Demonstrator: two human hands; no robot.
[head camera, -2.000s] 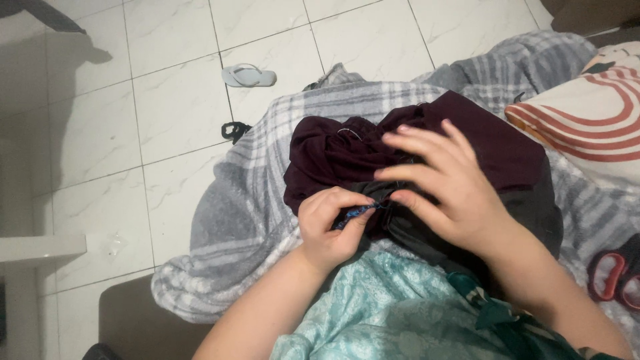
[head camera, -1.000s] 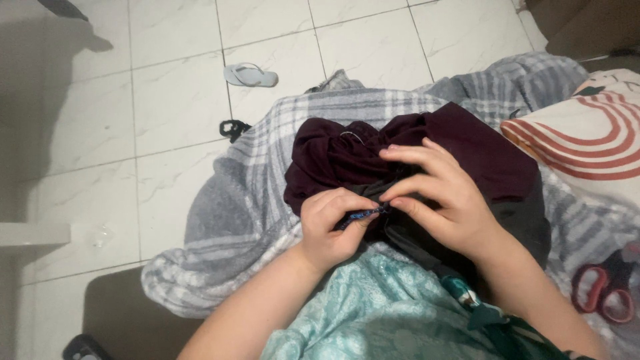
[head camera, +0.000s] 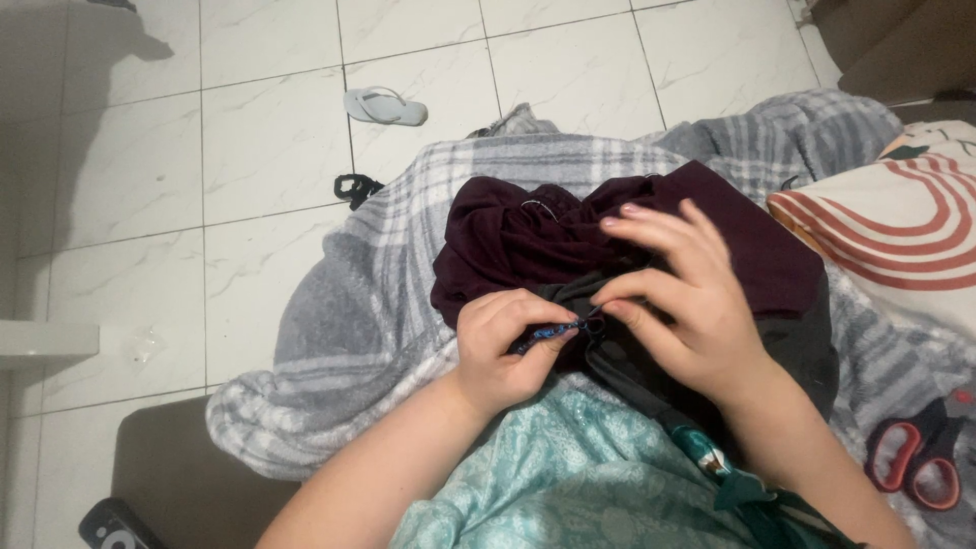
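My left hand (head camera: 507, 347) pinches a small blue and dark beaded or knotted strand (head camera: 553, 331) between thumb and fingertips. My right hand (head camera: 679, 305) has its thumb and index finger closed at the strand's right end, where a thin dark loop shows; its other fingers are raised and spread. Whether it holds thread or a thin tool cannot be told. Both hands are above bunched maroon fabric (head camera: 518, 236) and dark grey fabric (head camera: 812, 343) on my lap. Below them is light teal patterned clothing (head camera: 564, 473).
A grey and white plaid blanket (head camera: 366, 290) spreads beneath the fabric. Scissors (head camera: 915, 465) with red and black handles lie at right, below a white cushion (head camera: 892, 221) with rust-coloured arcs. A flip-flop (head camera: 385, 107) and a black scrunchie-like item (head camera: 356, 188) are on the tiled floor. A remote-like object (head camera: 114, 526) is at lower left.
The raised fingers of my right hand came down toward the fabric one second ago and are lifted and spread again now. My left hand keeps its pinch on the strand.
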